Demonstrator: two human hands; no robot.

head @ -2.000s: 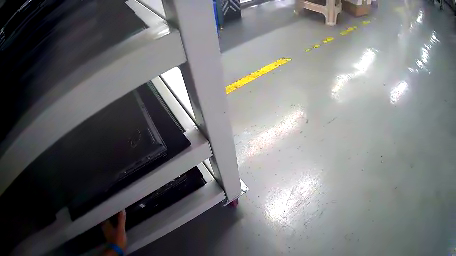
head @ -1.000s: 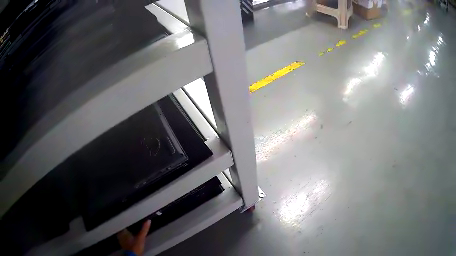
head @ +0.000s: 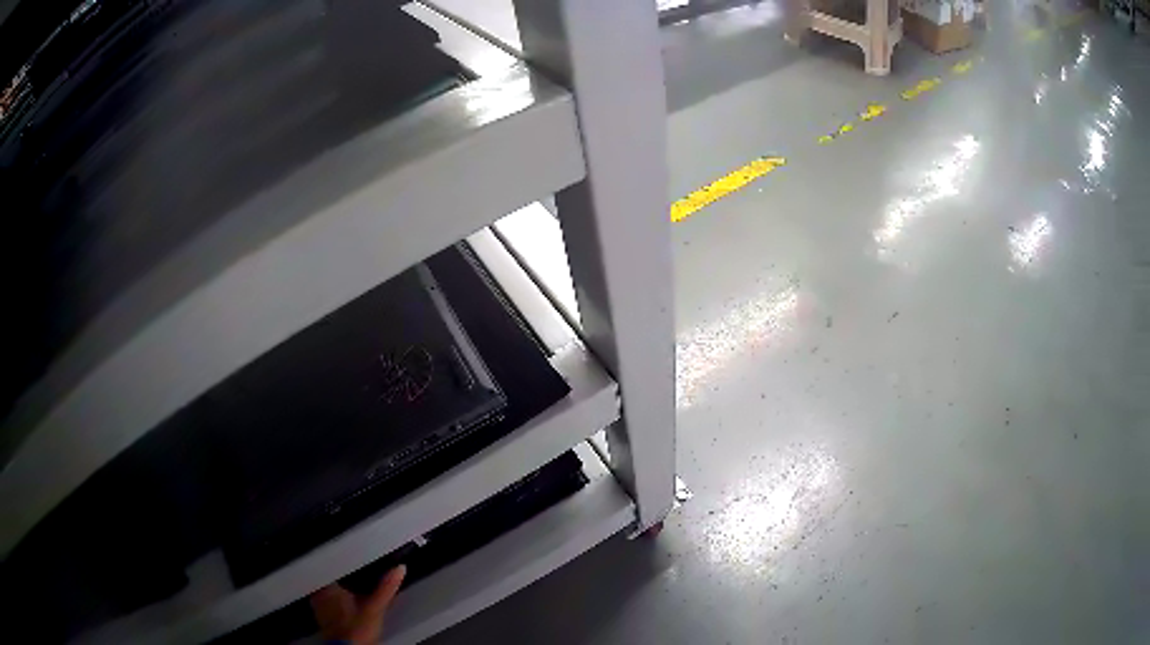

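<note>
A thick pale grey shelf rack fills the left half. On its middle tier a flat black display unit lies on a dark flat layer, with a round mark and a pale strip near its right edge. On the bottom tier a black unit shows in the gap between two rails. My left hand is low in the picture, cut off by the bottom edge, at the front of that gap. Its thumb points up and apart; its other fingers are partly hidden, so its hold is unclear. My right hand is not in view.
A dark flat surface lies on the upper tier. Grey glossy floor with a broken yellow line is to the right. A beige stool and a brown cardboard box stand at the top.
The rack and my left hand have shifted right in the picture as the view moved. My left hand stays at the bottom-tier gap, now lower in the picture. The units keep their places on the rack.
</note>
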